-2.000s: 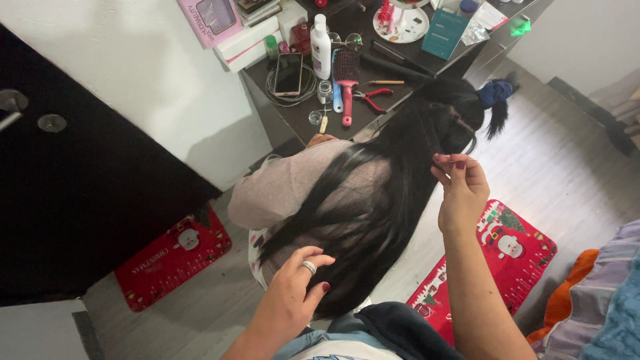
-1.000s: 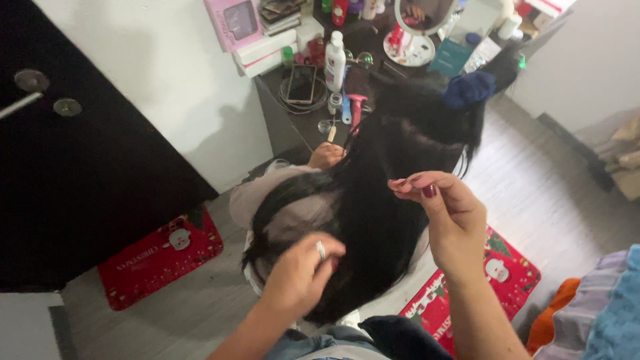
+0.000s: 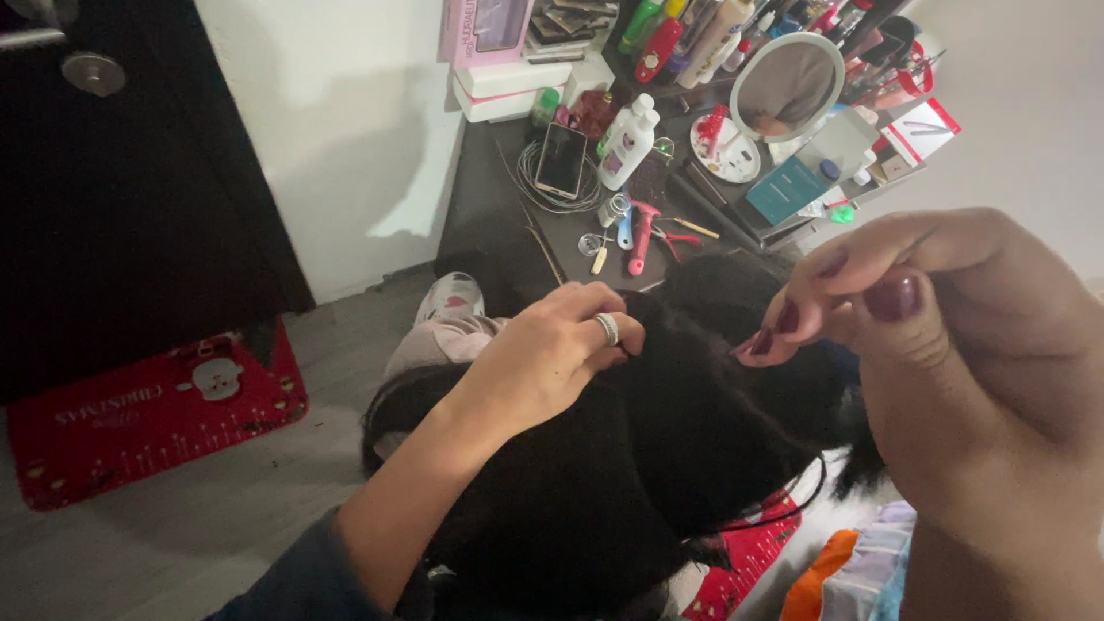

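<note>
A seated person's long dark hair [image 3: 569, 483] fills the lower middle, with parting lines showing on the scalp. My left hand [image 3: 561, 354], a ring on one finger, rests on the side of the head with its fingers curled into the hair; whether strands are gripped cannot be made out. Close to the camera, my right hand [image 3: 914, 345] has its thumb and fingers pinched together beside the parted hair. A thin pointed item [image 3: 925, 243] sticks out between its fingers; the rest of it is hidden.
On the dark table [image 3: 483, 216] ahead are a phone [image 3: 561, 160], a white bottle [image 3: 629, 145], a pink-handled brush [image 3: 642, 239], red-handled pliers [image 3: 677, 238] and a round mirror [image 3: 787, 86]. Red Christmas mats [image 3: 164, 414] lie on the floor; a dark door stands left.
My left hand has moved from the lower hair up to the side of the head. My right hand looks much nearer the camera. The view has come closer to the head and table.
</note>
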